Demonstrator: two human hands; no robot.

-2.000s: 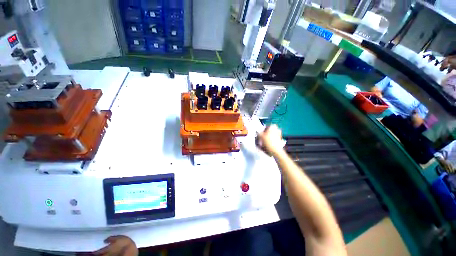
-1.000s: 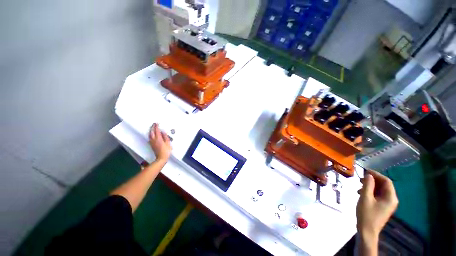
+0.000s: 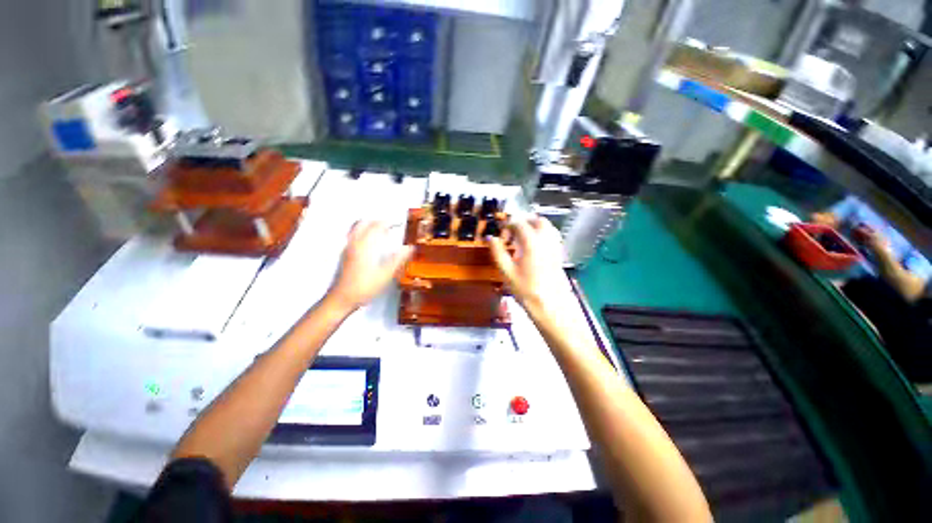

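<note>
The orange-brown right fixture [image 3: 456, 268] stands in front of me with several black plastic housings [image 3: 466, 227] upright in two rows on top. My left hand [image 3: 372, 264] is empty beside the fixture's left edge, fingers apart. My right hand [image 3: 527, 257] is at the fixture's upper right, with fingertips at the front right housing; blur hides whether it grips it. The left fixture [image 3: 233, 207] stands further back, with a silver pressure plate [image 3: 213, 150] on top.
The touchscreen [image 3: 325, 398] and red emergency stop [image 3: 519, 406] are on the front panel. A black tray [image 3: 705, 393] lies at right. The black right feeder [image 3: 621, 163] stands behind my right hand. Another person's arm [image 3: 892, 263] is near a red bin [image 3: 823, 248] at far right.
My left hand has moved from the front panel to the right fixture. My right hand has moved from beside the machine to the housings. The left fixture has slid back compared with the earliest frame.
</note>
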